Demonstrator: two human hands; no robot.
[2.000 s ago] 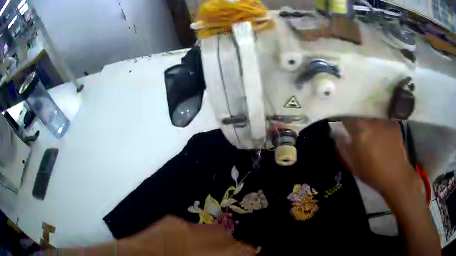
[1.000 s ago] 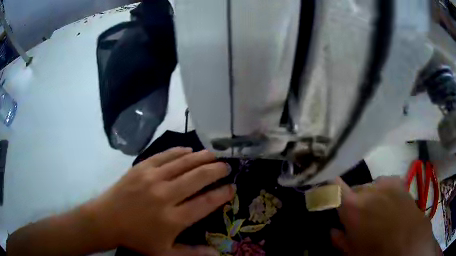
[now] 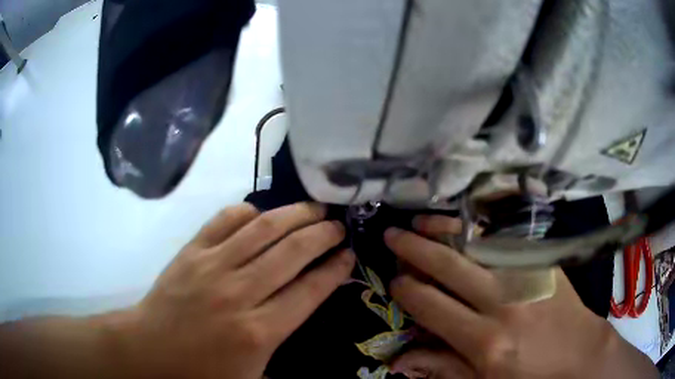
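The black embroidered fabric (image 3: pixel 311 344) lies on the white table under the sewing machine head (image 3: pixel 340 89). My left hand (image 3: pixel 244 281) lies flat on it, fingertips left of the small shiny presser foot (image 3: pixel 363 210). My right hand (image 3: pixel 481 303) rests on the fabric right of the foot, fingers bent, partly behind the cream knob (image 3: pixel 527 284). Neither hand visibly pinches the cloth. Yellow-green embroidered leaves (image 3: pixel 385 343) show between the hands, and my right hand partly covers a pinkish flower. The needle cannot be made out clearly.
A dark lamp-like shape with a shiny grey end (image 3: pixel 159 126) hangs left of the head. A thin bent metal rod (image 3: pixel 257 152) stands behind my left hand. Red scissor handles (image 3: pixel 633 285) lie at the right on the white table (image 3: pixel 66 222).
My view has moved closer to the machine head. My right hand has moved left, its fingertips now beside the foot. My left hand remains on the fabric, and its fingertips now lie beside the foot.
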